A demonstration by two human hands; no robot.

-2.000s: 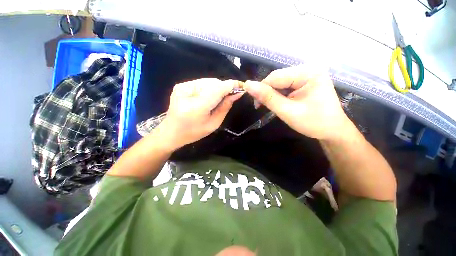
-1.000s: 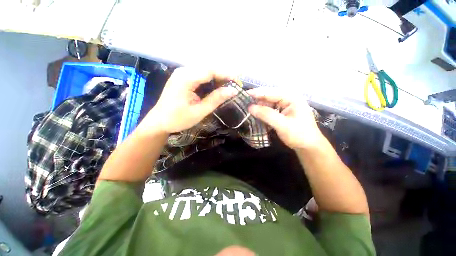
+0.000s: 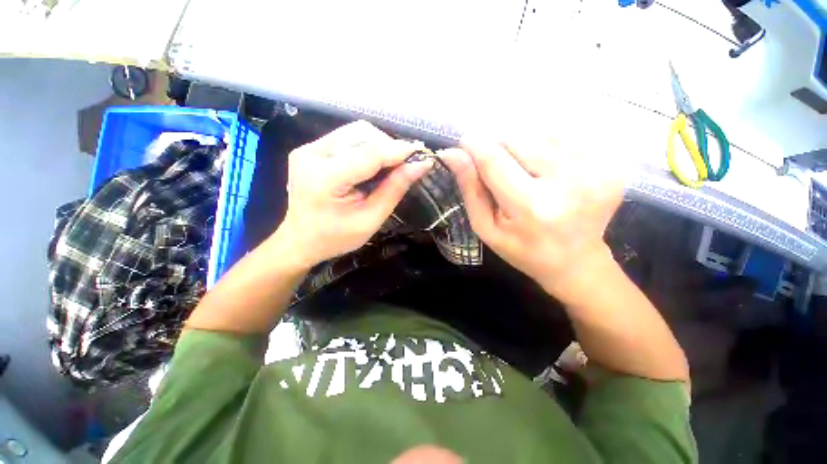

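Observation:
A plaid garment panel (image 3: 442, 210) hangs below my fingertips, dark with pale lines. My left hand (image 3: 349, 190) pinches its upper edge between thumb and forefinger. My right hand (image 3: 535, 199) pinches the same edge beside it, the two thumbs close together. A small pale piece of the edge shows between the fingertips; its detail is too small to tell. More plaid cloth shows dimly below my left hand, over dark cloth on the lap.
A blue crate (image 3: 234, 181) stands at the left with a plaid bundle (image 3: 136, 263) hanging over it. Yellow and green scissors (image 3: 696, 149) lie on the white table (image 3: 408, 54). A measuring strip (image 3: 725, 214) runs along the table's edge.
Since one second ago, my hands have drawn together at the panel's upper edge, and my right fingers have moved up to it. Two seconds ago, less of the plaid cloth showed.

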